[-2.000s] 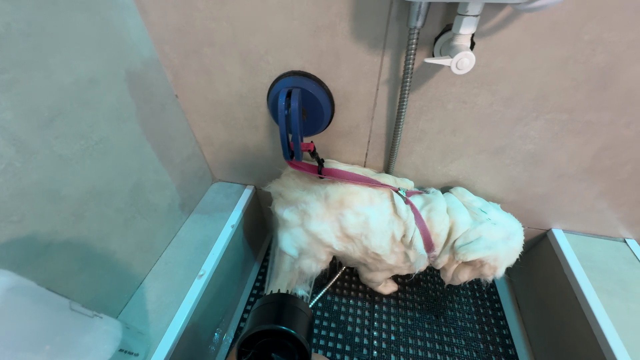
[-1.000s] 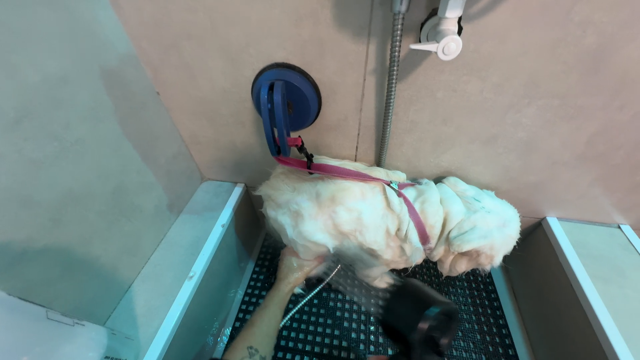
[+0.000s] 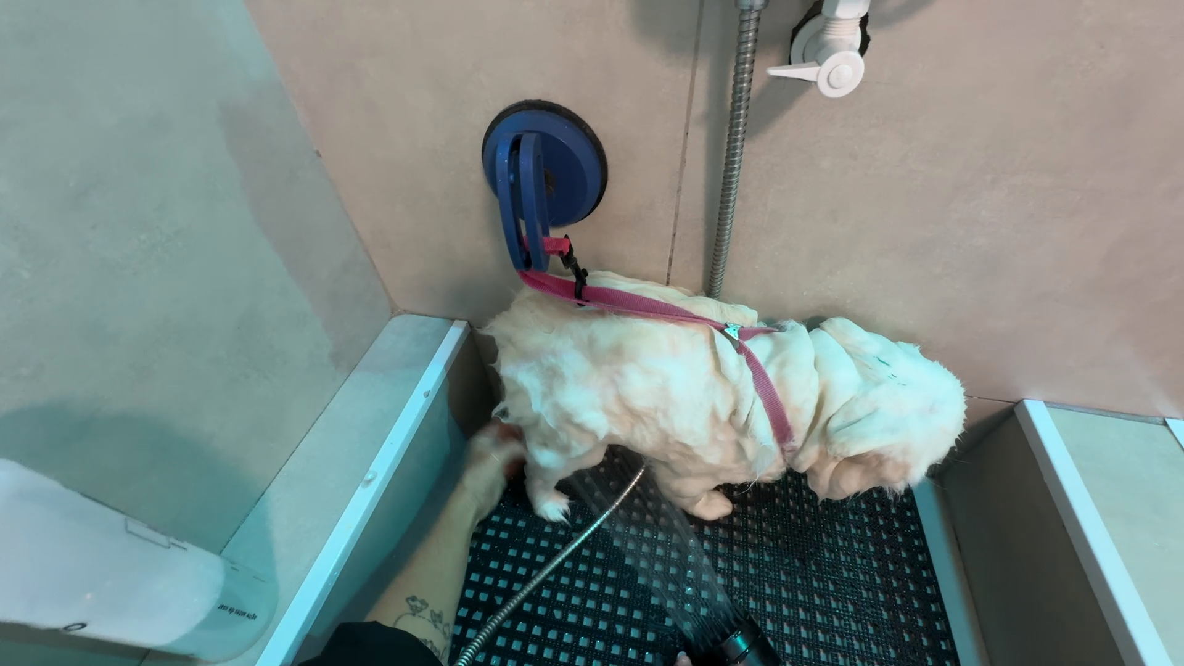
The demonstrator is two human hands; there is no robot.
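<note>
A wet cream-coated dog (image 3: 629, 379) stands on a black perforated rubber mat (image 3: 832, 564), head lowered to the right. A pink harness and leash (image 3: 647, 305) links it to a blue suction-cup handle (image 3: 546, 176) on the wall. My left hand (image 3: 495, 453), somewhat blurred, is at the dog's hind leg, at the rear left; whether it grips anything is unclear. At the bottom edge, the black shower head (image 3: 740, 643) sprays water toward the dog's underside. Only a fingertip of my right hand (image 3: 683, 659) shows beside it, and the rest is cut off.
A metal shower hose (image 3: 735, 157) hangs down the tiled wall behind the dog, and a hose section crosses the mat. A white valve (image 3: 837, 69) is at the top. Tub walls (image 3: 370, 476) rise at both sides. A whitish container (image 3: 111, 564) stands lower left.
The shower head has moved from the left to the right, then down to the bottom edge. My left hand has shifted from the dog's belly side to its hind leg.
</note>
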